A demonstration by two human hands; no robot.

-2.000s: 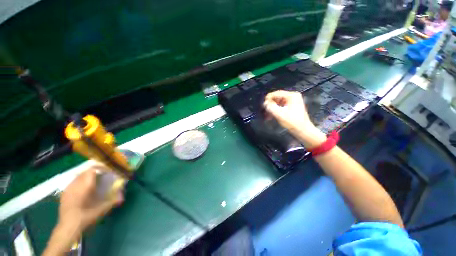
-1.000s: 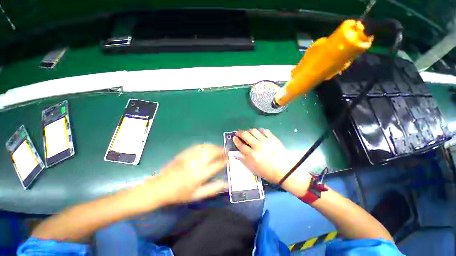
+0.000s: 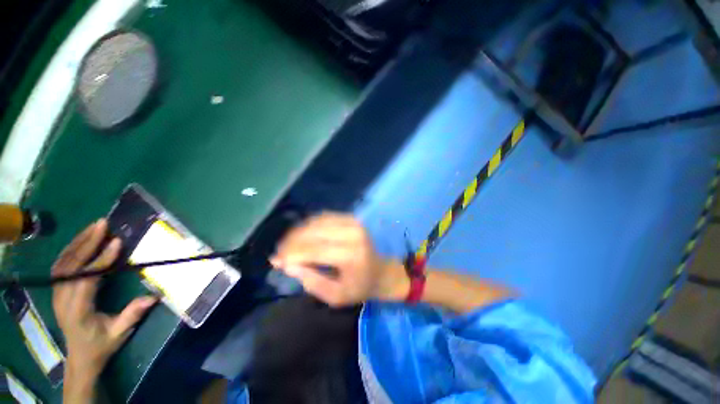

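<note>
An open phone body lies tilted on the green bench mat near its front edge, dark at both ends with a white middle and yellow edge strip. My left hand rests against its left side, fingertips at the dark upper end and thumb at the lower left edge. My right hand, blurred, is raised past the bench edge with fingers curled; whether it pinches something small cannot be told. The yellow-orange screwdriver is cut off at the left rim. The round grey screw dish sits near the white strip.
A black cable crosses over the phone and left hand. Other phone bodies lie at lower left. Black trays are at the top. Beyond the bench edge are a blue floor with yellow-black tape and a dark stool.
The view has swung right and tilted. My right hand has left the phone and moved away past the bench edge. My left hand has come to the phone's side.
</note>
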